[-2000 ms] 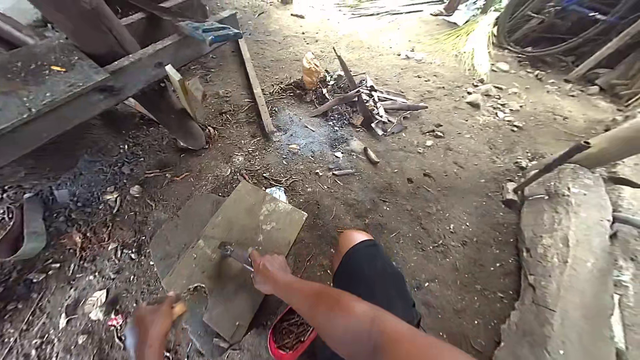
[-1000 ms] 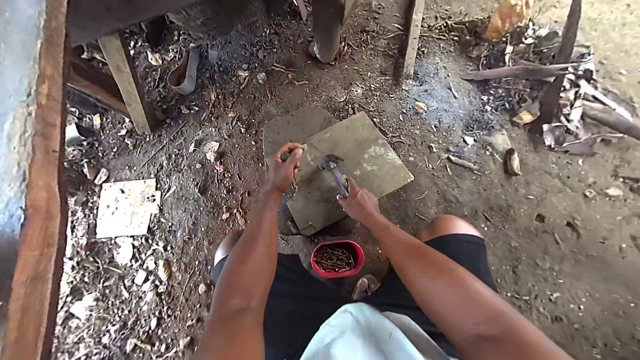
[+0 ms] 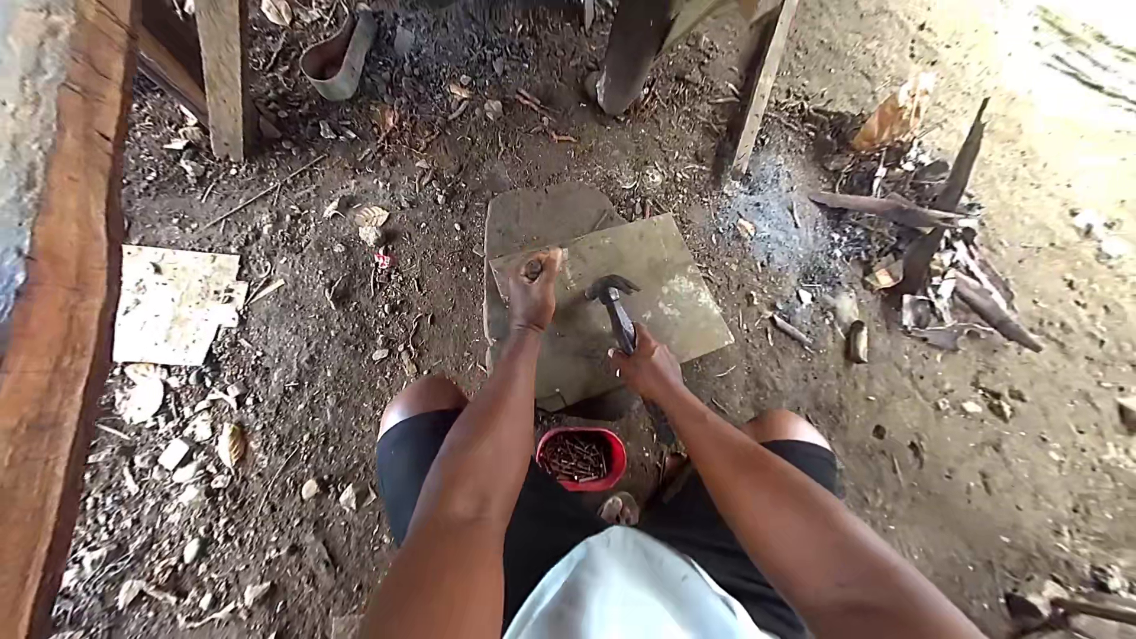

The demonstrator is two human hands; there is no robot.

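My right hand [image 3: 648,362] grips a claw hammer [image 3: 619,321] by its handle, the head lying on or just over the flat board [image 3: 635,266]. To its left, my left hand [image 3: 535,288] is curled at the board's left part; a small roundish dark spot shows at its fingers, and whether it holds something is unclear. Under the board lies a darker flat slab [image 3: 541,213]. Between my knees stands a red container [image 3: 619,457] with many rusty nails [image 3: 575,456] in it.
A rough wooden beam [image 3: 75,293] runs down the left edge, with a stained square sheet [image 3: 173,306] on the ground beside it. Wooden posts [image 3: 222,80] stand at the top. Grey ash [image 3: 781,222] and charred sticks [image 3: 941,213] lie to the right. A curved strap-like piece [image 3: 342,67] is at upper left.
The left hand, off to the board's lower left two seconds ago, is now over its left part. The right hand keeps hold of the hammer. The view has swung left and down.
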